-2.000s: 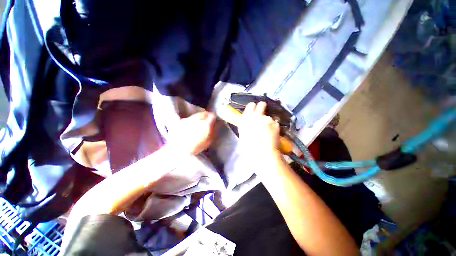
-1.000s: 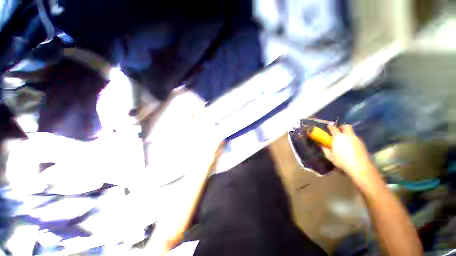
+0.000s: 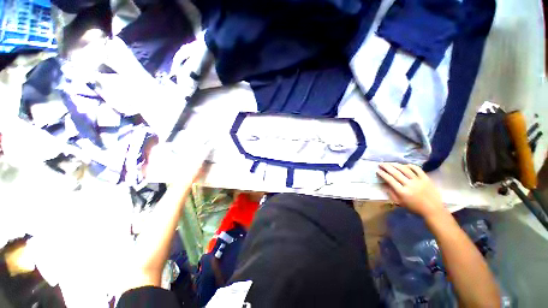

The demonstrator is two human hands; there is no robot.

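A navy and pale garment [image 3: 276,42] lies on the pale pressing table [image 3: 228,178]. A pale piece with a dark navy border [image 3: 297,141] lies flat at the near edge, below a ribbed navy section. My left hand [image 3: 203,171] is at the table edge left of this piece, washed out by glare; its fingers are hard to make out. My right hand [image 3: 410,186] rests on the edge to the right, fingers apart, holding nothing. The steam iron [image 3: 490,147] with its orange handle stands at the right end of the table, out of my hands.
A heap of navy and pale pieces [image 3: 99,90] lies at left in strong glare. A blue plastic crate [image 3: 27,25] is at the top left. A red item [image 3: 240,210] and clear plastic bags [image 3: 420,258] are below the table edge. A hose runs from the iron at right.
My right hand has let go of the iron, which now stands at the right of the table. The view has turned, and the dark-bordered piece now lies flat in front of me.
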